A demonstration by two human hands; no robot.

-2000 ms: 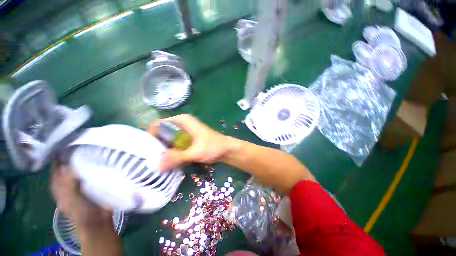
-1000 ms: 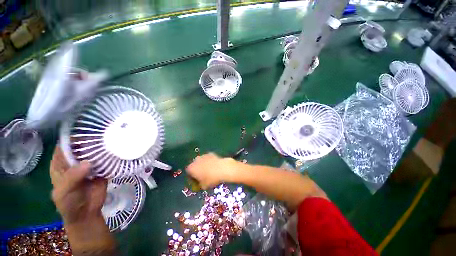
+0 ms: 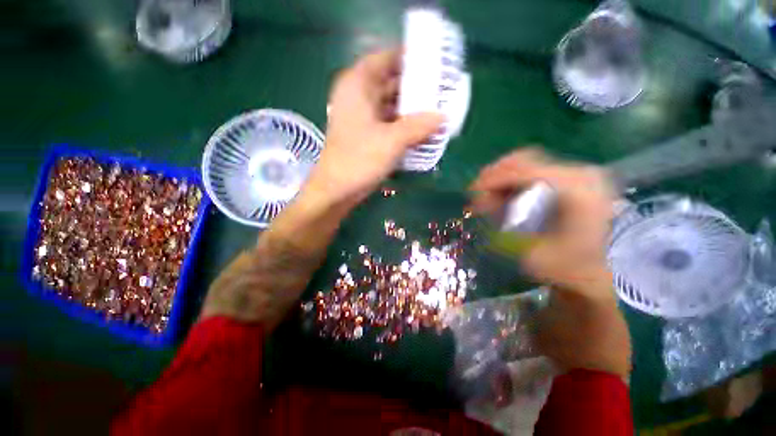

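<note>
My left hand [image 3: 362, 128] grips a white fan [image 3: 432, 85], seen edge-on and blurred, at the upper middle. My right hand [image 3: 570, 221] is to its lower right, blurred, closed around a hammer [image 3: 529, 207] by its silver metal head; a yellow-green end shows below the head. The hammer and fan are apart. A loose pile of small shiny copper and silver discs [image 3: 425, 281] lies on the green bench below the fan, between my forearms. Whether a disc is between my right fingers cannot be told.
A blue tray [image 3: 197, 247] of discs is at left. Slotted white fans lie beside my left forearm [image 3: 274, 170] and at right [image 3: 676, 258]. More fans stand behind [image 3: 183, 25] [image 3: 600, 64]. A grey metal post [image 3: 681, 153] and clear bags [image 3: 506, 341] [image 3: 715, 341] are at right.
The view has swung down and left, showing the whole tray. The fan in my left hand has turned edge-on. My right hand has left the pile's edge, and the hammer head shows in it.
</note>
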